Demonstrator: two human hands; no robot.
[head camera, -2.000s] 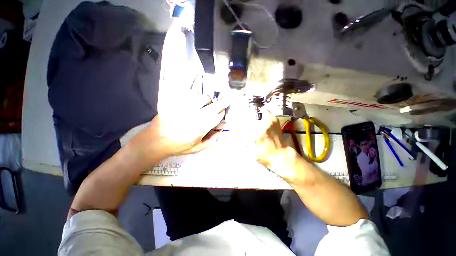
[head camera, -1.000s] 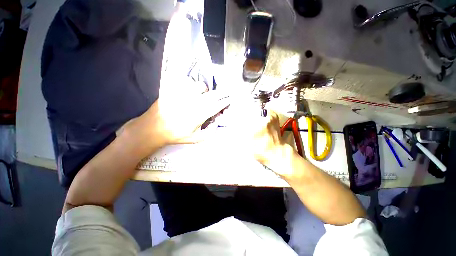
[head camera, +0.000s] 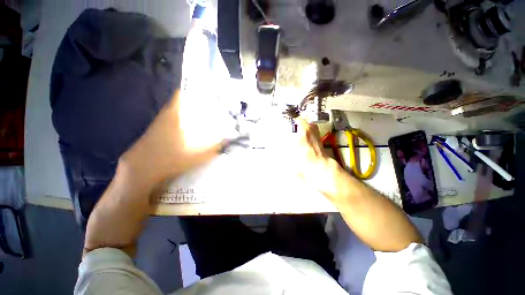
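A large dark blue-grey garment (head camera: 109, 86) lies heaped left of the machine. Its part near the needle is washed out by glare. My left hand (head camera: 167, 141) is blurred and lies at the garment's right side; its fingers are lost in the glare, and what they hold cannot be told. My right hand (head camera: 314, 158) is just below the presser foot (head camera: 295, 124), its fingertips also in glare, so its hold cannot be told. The off-white sewing machine head (head camera: 368, 75) with red lettering is above my right hand.
Scissors with one yellow loop (head camera: 371, 155) and one red loop lie right of my right hand. A smartphone (head camera: 413, 171) showing a picture, blue pens (head camera: 448, 158) and a white marker (head camera: 492, 162) lie further right. Ruler tape (head camera: 178, 195) runs along the front table edge.
My left hand has shifted left and up from the needle area and is now blurred. My right hand stays beside the presser foot. The camera view has shifted slightly.
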